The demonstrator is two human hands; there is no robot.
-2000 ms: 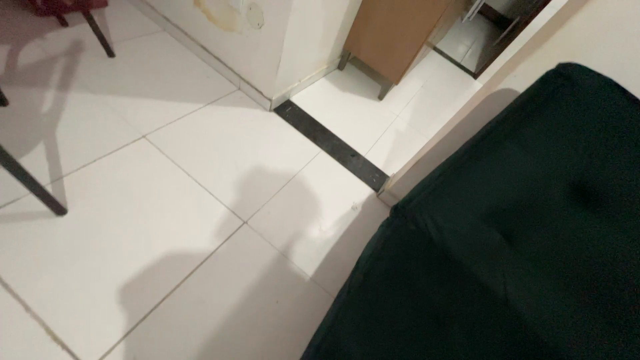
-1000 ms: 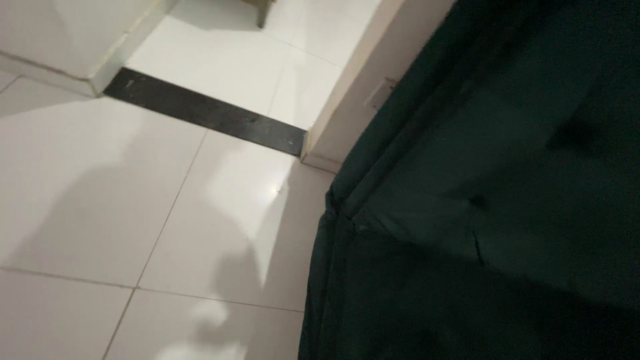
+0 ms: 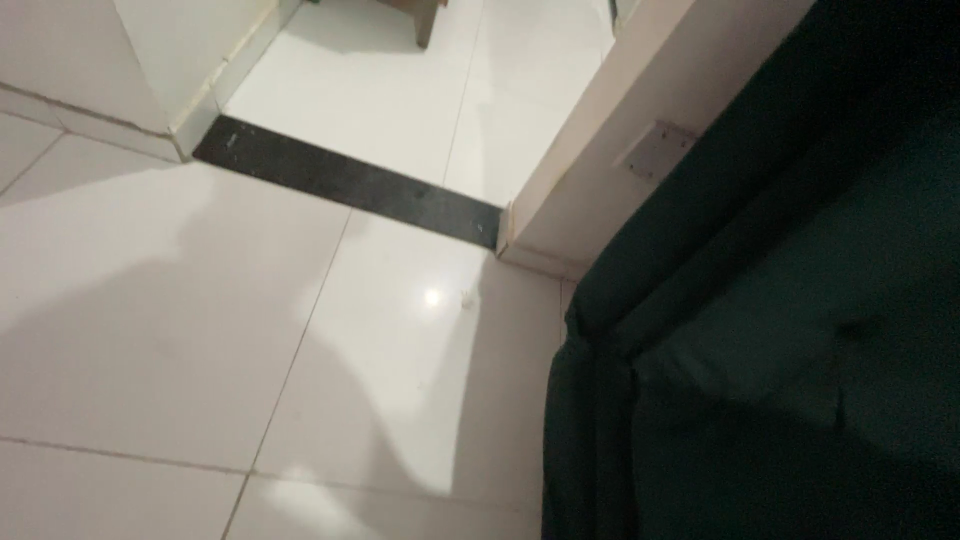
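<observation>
Neither my left hand nor my right hand shows in the head view, so what they hold or touch is hidden. A dark green, fabric-covered piece of furniture [image 3: 750, 315], with piped seams, fills the right side. White floor tiles [image 3: 187, 322] lie to its left, with shadows cast across them and a bright reflection near the middle. A black threshold strip [image 3: 345, 180] crosses the doorway floor.
White wall corners with baseboards [image 3: 112, 135] flank the threshold on the left. On the right, a wall end [image 3: 585, 150] bears a small plate [image 3: 656, 150] beside the green furniture. Beyond the doorway stands a furniture leg [image 3: 426, 26].
The view has turned and come closer to the threshold and green furniture. The dark red seat and the metal legs at the left have left the view.
</observation>
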